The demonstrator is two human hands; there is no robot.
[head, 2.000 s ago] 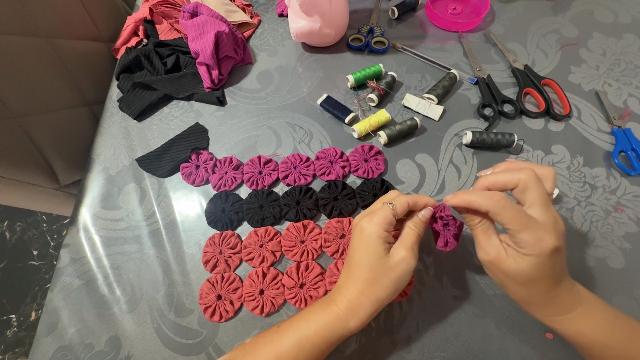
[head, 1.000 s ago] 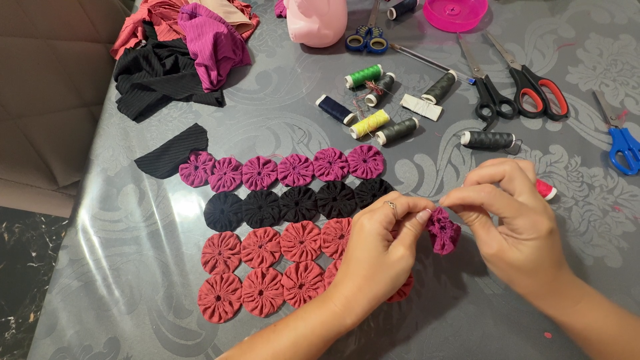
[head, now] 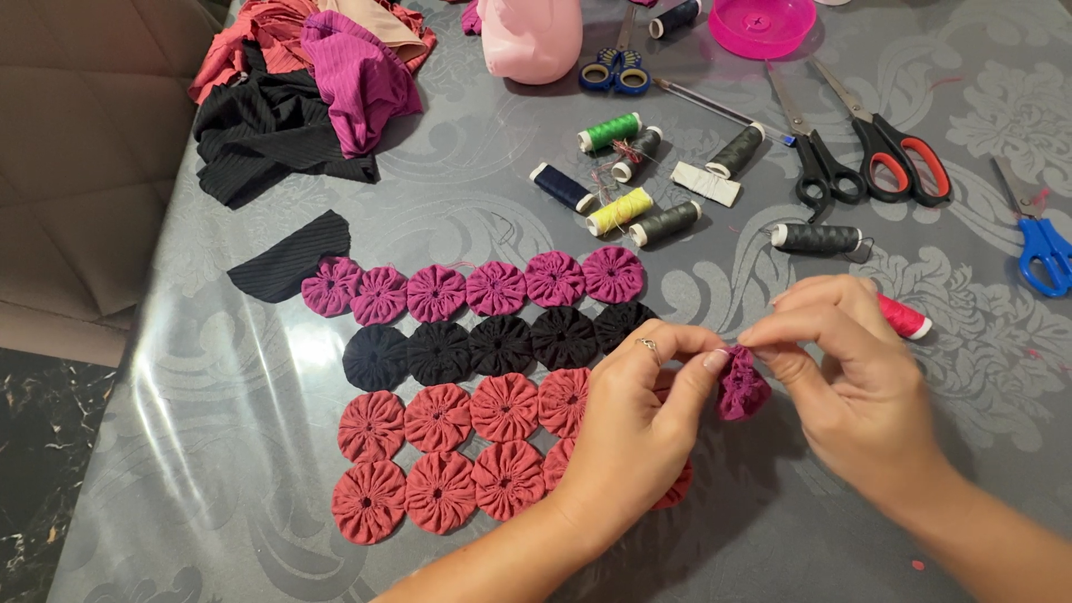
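Observation:
A gathered magenta fabric yo-yo [head: 744,387] hangs from the fingertips of my left hand [head: 649,414], which pinches its upper edge. My right hand [head: 850,377] has thumb and forefinger together at the same edge; any needle or thread there is too small to make out. Left of my hands lie rows of round gathered yo-yos: a magenta row [head: 496,288], a black row [head: 501,344] and two coral rows [head: 505,408]. My left hand and forearm hide part of the black and coral rows. A red thread spool [head: 904,316] lies just behind my right hand.
Several thread spools [head: 620,211] lie beyond the rows, near a pen [head: 724,110]. Scissors with black handles [head: 827,176], red-and-black handles [head: 904,163] and blue handles [head: 1047,251] lie to the right. A fabric pile [head: 285,109] and a pink container [head: 532,38] stand farther back.
My right hand has moved closer to my left hand and the yo-yo since one second ago. The left hand keeps its pinch on the yo-yo.

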